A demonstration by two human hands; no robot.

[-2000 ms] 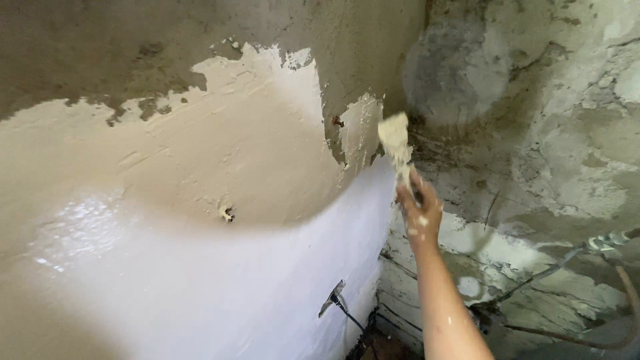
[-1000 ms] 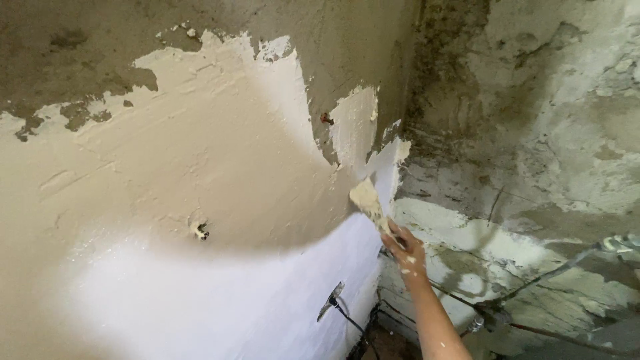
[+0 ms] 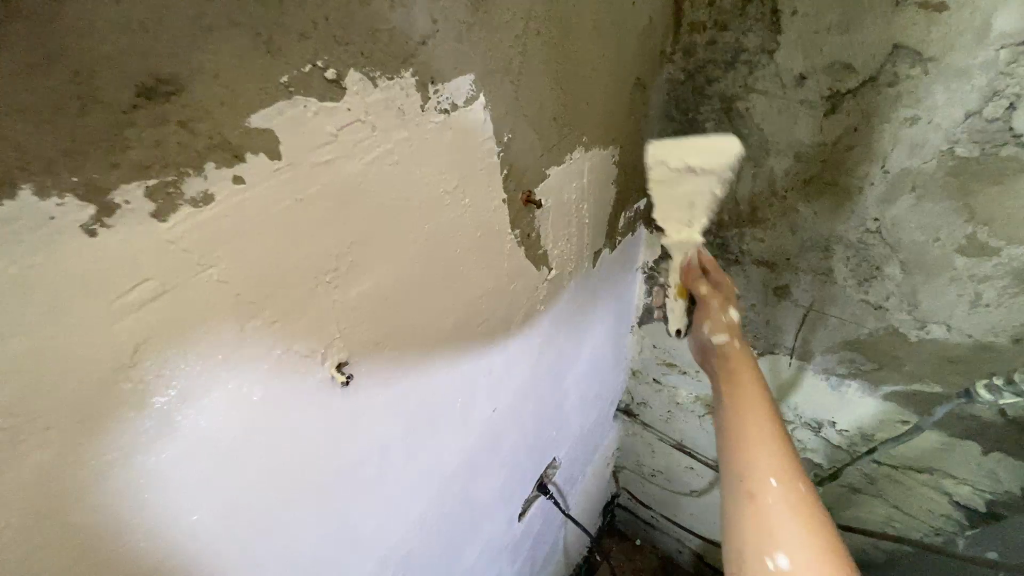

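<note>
My right hand (image 3: 714, 312), spotted with plaster, grips a putty knife (image 3: 692, 184) by its handle. The knife's broad blade points up and is coated in cream plaster; it is seen in front of the corner between two walls. To its left spreads a coat of plaster (image 3: 384, 216) with a ragged upper edge, cream above and brightly lit below. A narrow patch of plaster (image 3: 578, 208) lies near the corner. My left hand is out of the picture.
A rusty metal stub (image 3: 530, 199) and a small dark fitting (image 3: 342, 374) stick out of the left wall. Lower down is a black cable (image 3: 570, 516) at a wall opening. Dark pipes or cables (image 3: 888, 444) run along the rough right wall (image 3: 904, 264).
The putty knife has moved up and right from the plaster near the corner, where it was one second ago. The patch below the rusty stub reaches further down than two seconds ago.
</note>
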